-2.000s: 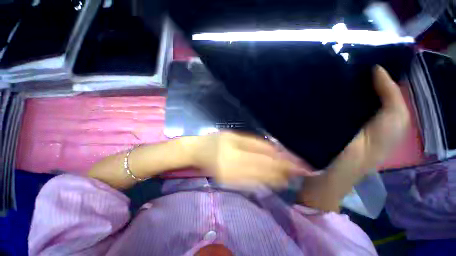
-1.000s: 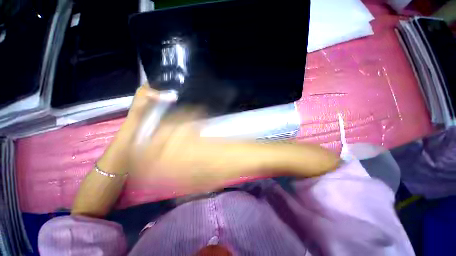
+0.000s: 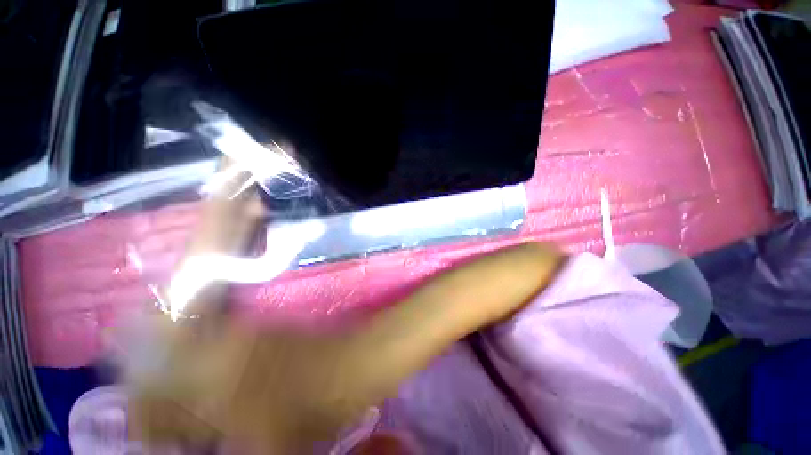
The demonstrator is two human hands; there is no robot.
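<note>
A black tablet (image 3: 400,98) is held raised in front of me, its face dark. A silvery film-covered tablet (image 3: 418,220) lies under its lower edge on the pink bench. My left hand (image 3: 233,213) is at the tablet's lower left corner and grips it; glare partly hides the fingers. My right hand (image 3: 191,373) is strongly blurred at lower left, its forearm crossing in front of me. Clear protective film (image 3: 236,268) shows as bright streaks from the tablet's corner down to my right hand, which appears to grip it; the fingers are not distinct.
Black tablets with white sheets between stand in stacks at the left (image 3: 133,98) and right (image 3: 765,115). White interleaf sheets (image 3: 609,31) lie at back right. A slate-grey rounded thing (image 3: 680,293) is at the bench's front edge. Another person's lilac sleeve (image 3: 765,289) shows at right.
The tablet came from the right, turned level, and has since stayed nearly in place. My right hand has moved down and left from the tablet's lower left corner, with film streaks stretching after it.
</note>
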